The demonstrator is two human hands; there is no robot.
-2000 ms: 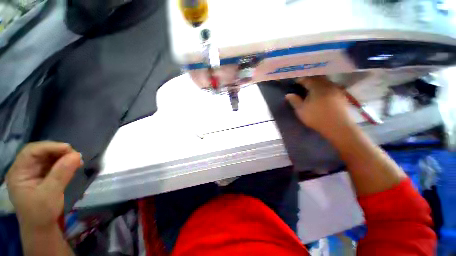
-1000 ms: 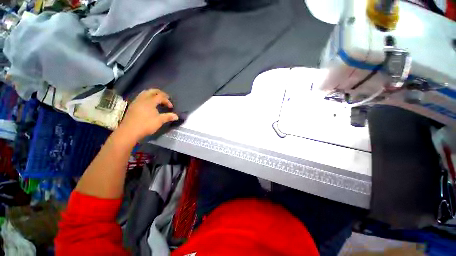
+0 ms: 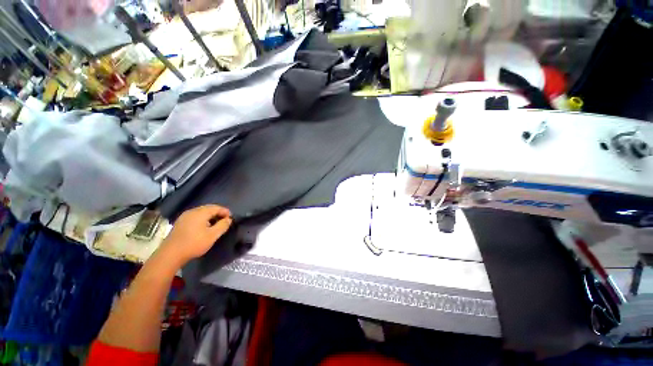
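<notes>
The dark grey fabric (image 3: 286, 164) lies left of the needle area, with a crumpled pale grey and dark grey garment part (image 3: 229, 100) behind it. My left hand (image 3: 197, 232) is at the fabric's near left edge; thumb and fingertips pinch it, and the edge beside them looks slightly lifted. The white sewing machine (image 3: 515, 164) with a blue stripe stands right of centre. Nothing lies under its needle that I can make out. A second dark grey panel (image 3: 530, 279) lies right of the needle and hangs over the table's front edge. My right hand is out of the picture.
The white machine table (image 3: 315, 243) has a ruler scale along its front edge. Dark-handled scissors or snips (image 3: 603, 307) and a red thin tool (image 3: 591, 259) lie at the right. Pale grey fabric (image 3: 79, 161) is heaped at the left, above a blue crate (image 3: 64, 286).
The view has swung left, then tilted up. My right hand, earlier on the right panel, has left the picture. My left hand has come onto the fabric edge, which now runs differently.
</notes>
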